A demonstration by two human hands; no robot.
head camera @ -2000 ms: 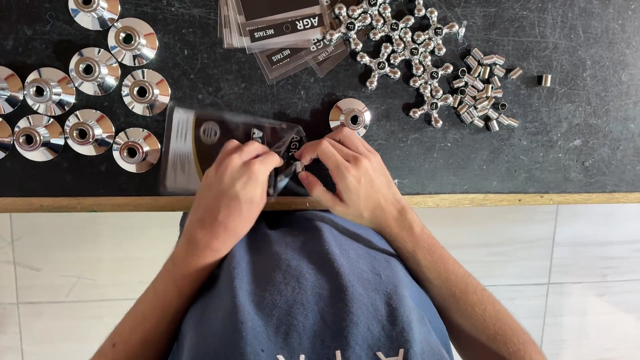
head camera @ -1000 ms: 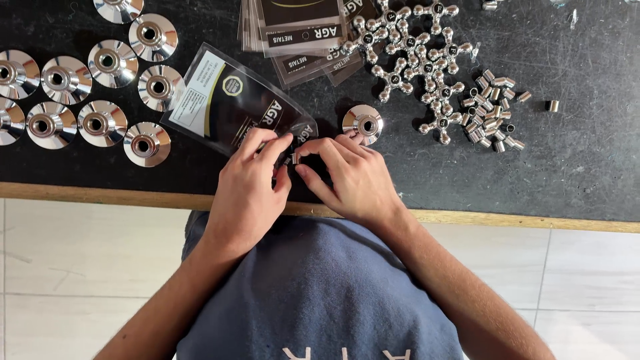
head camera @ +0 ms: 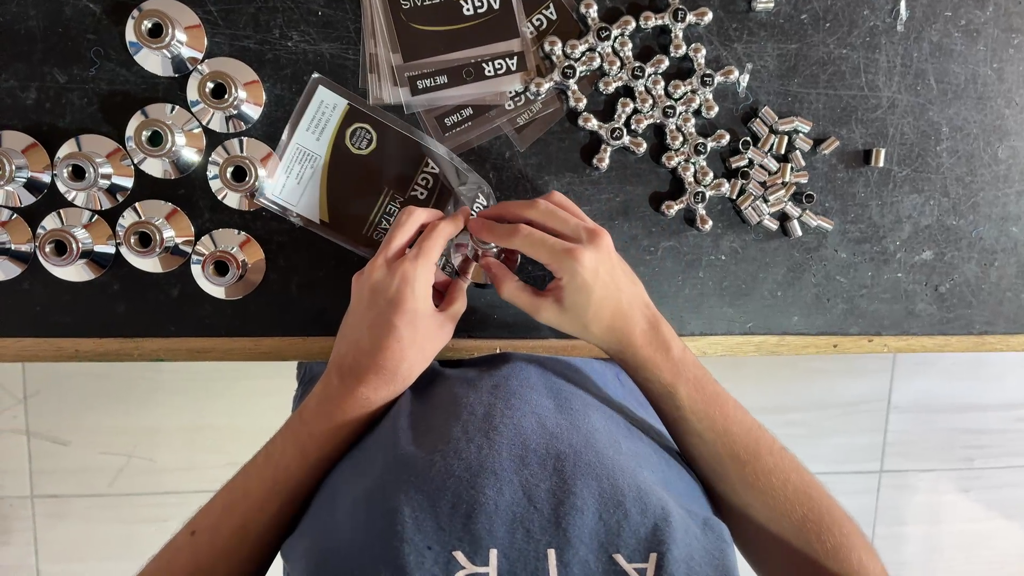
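My left hand (head camera: 408,292) grips the open end of a clear plastic package with a dark printed card (head camera: 352,164), which slants up and left. My right hand (head camera: 572,272) holds a chrome flange (head camera: 480,260) by its neck at the mouth of the package. Fingers of both hands nearly meet there and hide part of the flange and the package's edge. Whether the flange is partly inside the plastic, I cannot tell.
Chrome flanges (head camera: 152,236) lie at left. Stacked printed packages (head camera: 460,48) are at top centre, partly beneath chrome cross handles (head camera: 668,112). Small metal sleeves (head camera: 772,180) form a pile at right. A wooden edge (head camera: 800,344) borders the dark worktop near me.
The single flange lay on the worktop beyond my right hand in the earlier frames; now it is in my right fingers at the package's mouth. My left hand still holds the package.
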